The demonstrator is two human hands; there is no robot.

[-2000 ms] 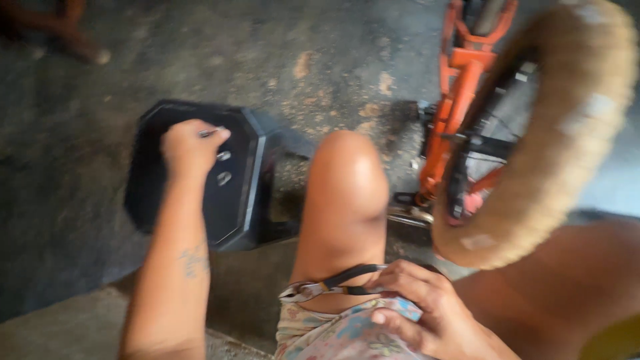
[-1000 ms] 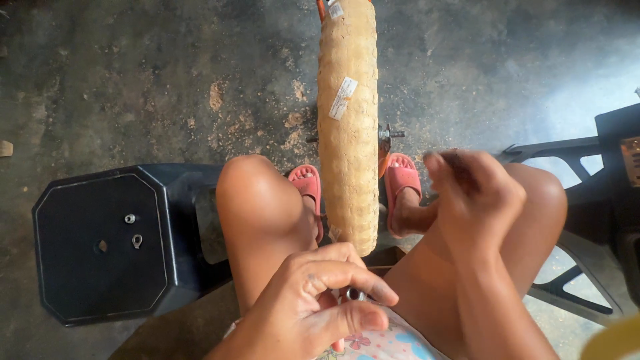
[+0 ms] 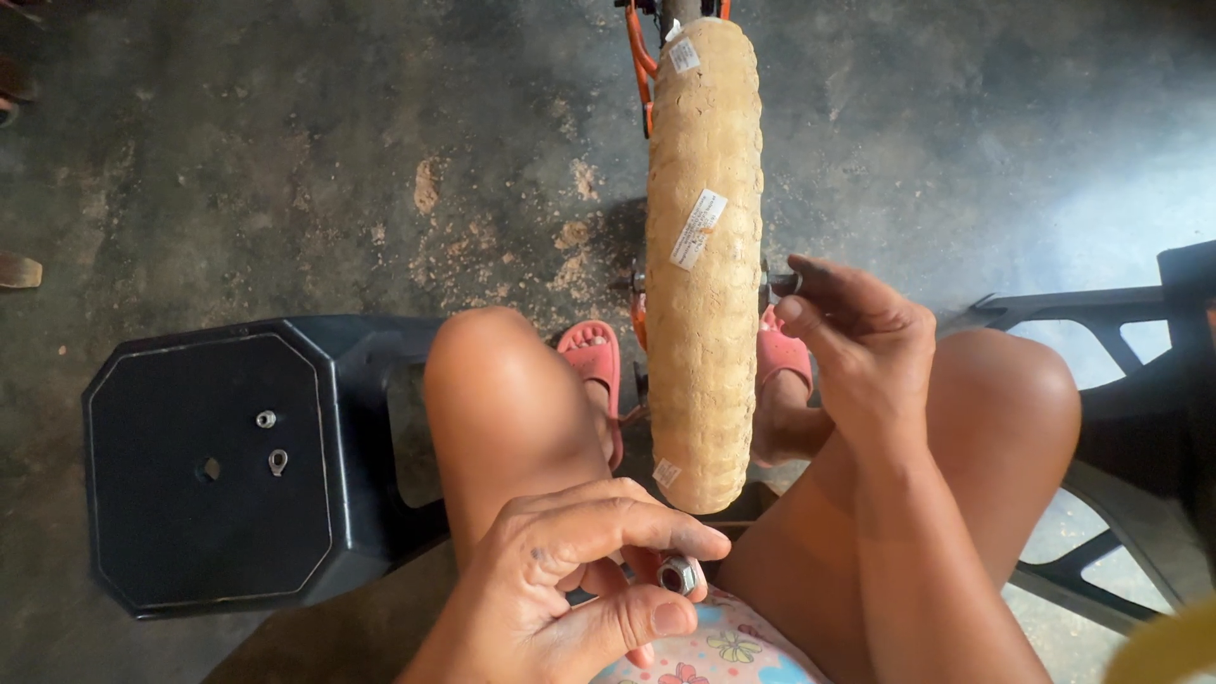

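Observation:
My left hand [image 3: 608, 570] is low in the middle of the view, a metal nut [image 3: 677, 575] held between its thumb and fingers. At the right end of the wheel axle [image 3: 781, 283], my right hand [image 3: 860, 342] pinches a small ring-shaped part, seen edge-on, probably a washer. Between my legs stands a bicycle wheel with a tan knobby tire [image 3: 705, 285] bearing white labels. To the left, a flanged nut [image 3: 266, 419] and a tabbed metal washer [image 3: 277, 462] lie on a black plastic stool [image 3: 209, 541].
Parts of an orange bicycle frame [image 3: 639, 57] show beyond the tire. Another black plastic stool or chair [image 3: 1111, 418] stands at the right. Pale debris [image 3: 575, 237] lies on the dark floor. My feet in pink slides [image 3: 596, 356] flank the wheel.
My right hand has moved to the axle end beside the tire. My left hand was over the black stool two seconds ago and now holds a nut above my lap. The view has shifted.

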